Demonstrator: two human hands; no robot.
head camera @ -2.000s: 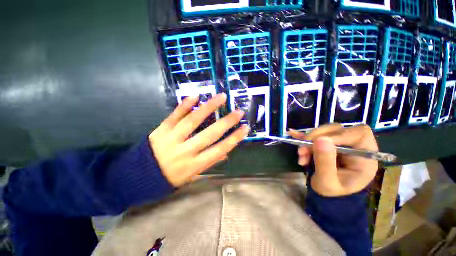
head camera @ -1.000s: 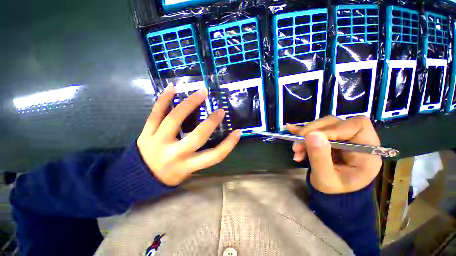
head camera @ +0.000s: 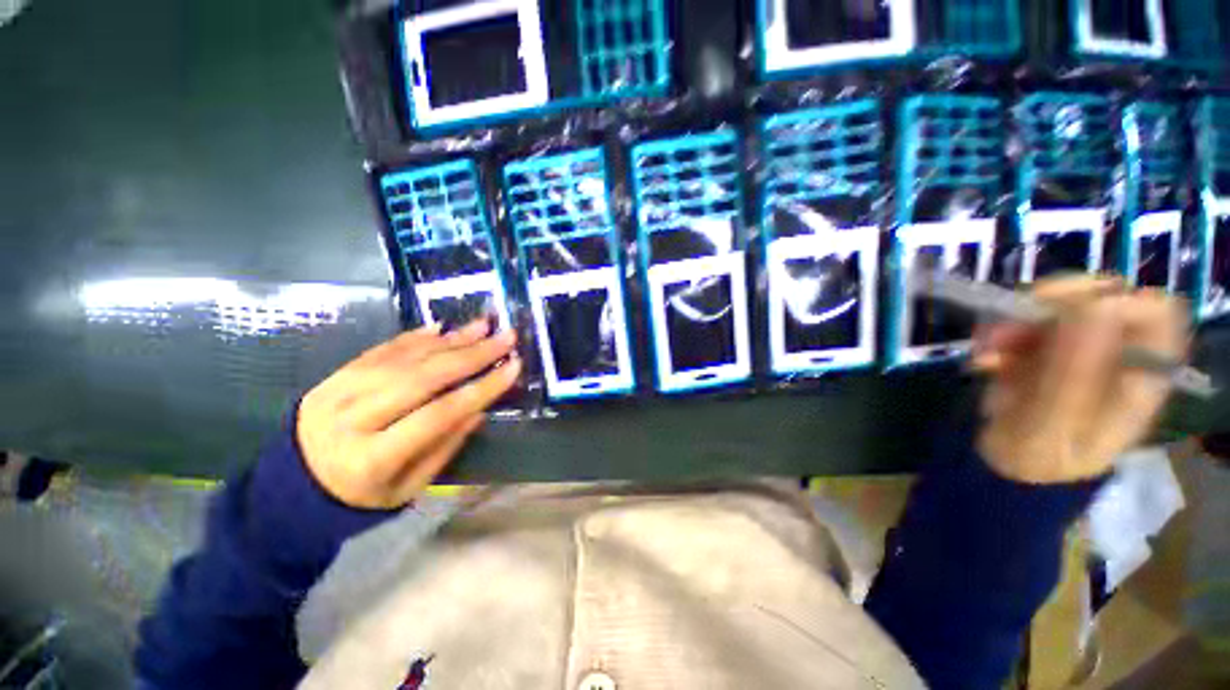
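Observation:
My left hand (head camera: 405, 411) lies with its fingertips over the lower end of the leftmost blue-and-white housing (head camera: 434, 209) in the near row. A clear sheet cannot be made out clearly under the fingers. My right hand (head camera: 1086, 378), blurred, holds silver tweezers (head camera: 991, 299) above the right part of the row, the tip pointing left over a white screen frame. The second housing (head camera: 580, 330) is uncovered, with its blue grid at the far end and white frame at the near end. Nothing can be made out at the tweezer tip.
The black shiny tray (head camera: 701, 81) holds the near row and several sideways housings behind it. It lies on a dark green surface (head camera: 176, 175) with a bright reflection at left. Below right are cardboard (head camera: 1160, 580) and a crumpled white piece (head camera: 1136, 510).
My right hand with the tweezers has moved from the second housing's near edge far to the right and is blurred. My left hand has drawn back left, its fingers closer together. The view has shifted.

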